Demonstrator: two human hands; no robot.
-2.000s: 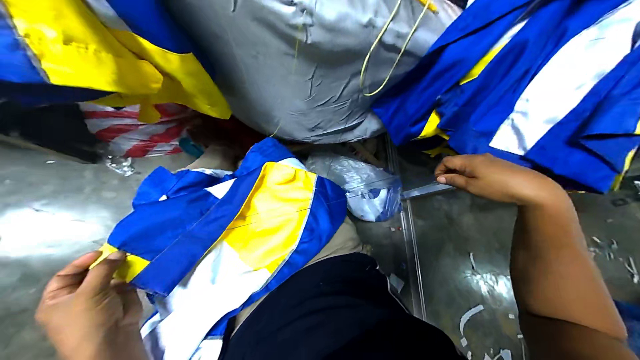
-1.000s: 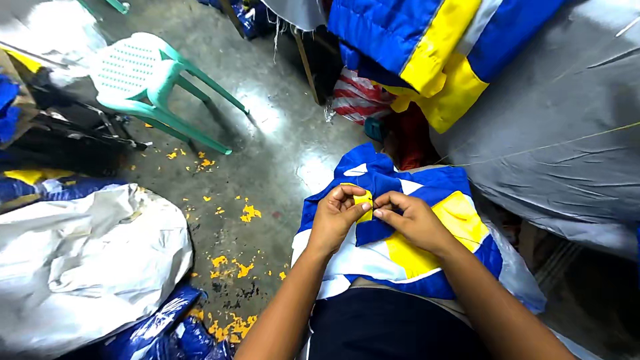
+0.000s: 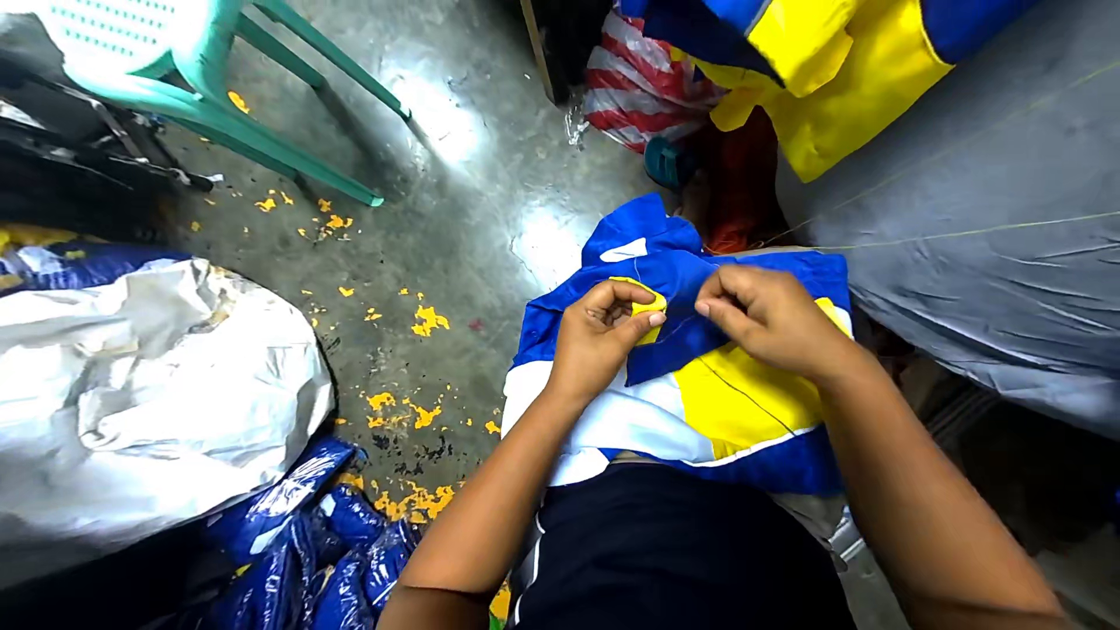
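Note:
A blue, white and yellow fabric garment lies across my lap. My left hand pinches a small yellow fabric edge of it between thumb and fingers. Just to the right, my right hand hovers over the blue part with thumb and forefinger pressed together; a thin dark thread seems to run near the fingertips, but whether they grip it I cannot tell. A dark line of thread also crosses the yellow panel.
A green plastic chair stands at the upper left. White sheeting and blue plastic-wrapped packs lie at the left. Grey cloth bulges at the right, with yellow and blue fabric hanging above. A red-striped bag sits behind.
My hands were far apart two seconds ago, then came together at the yellow edge; now my right hand has moved a little off to the right. The view has swung left.

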